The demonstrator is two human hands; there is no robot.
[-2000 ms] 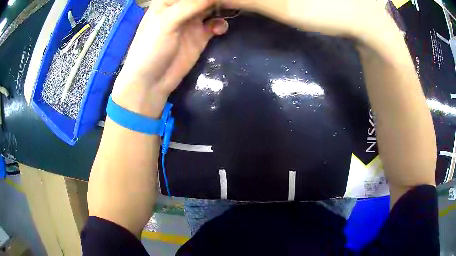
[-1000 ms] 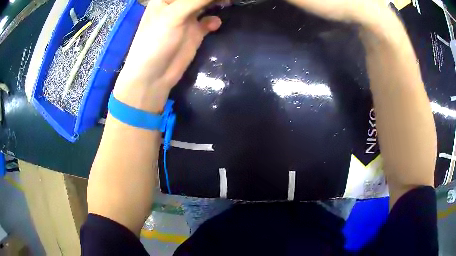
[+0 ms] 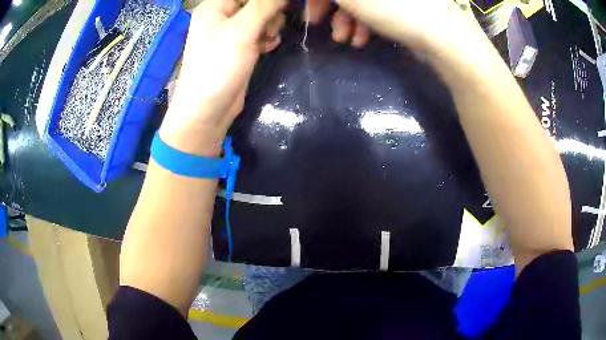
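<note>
My left hand [image 3: 232,40], with a bright blue wrist strap [image 3: 186,161], is at the top of the view, its upper part cut off by the edge. Its fingers are curled. My right hand [image 3: 345,20] is close to its right, also cut off, with fingers curled. A thin silvery strand [image 3: 306,30] hangs down between the two hands. Its upper end and what holds it are out of view, so I cannot tell which hand grips it.
A blue bin [image 3: 123,143] of small silvery parts, with a pale stick [image 3: 109,86] on them, stands at left. A dark grey wedge-shaped object [image 3: 521,43] lies at upper right on the glossy black mat [image 3: 339,186]. Whitish tape strips [image 3: 295,247] mark the mat.
My right hand and forearm have moved left and inward, uncovering the grey wedge-shaped object. The silvery strand now hangs between the hands. My left hand has shifted slightly right.
</note>
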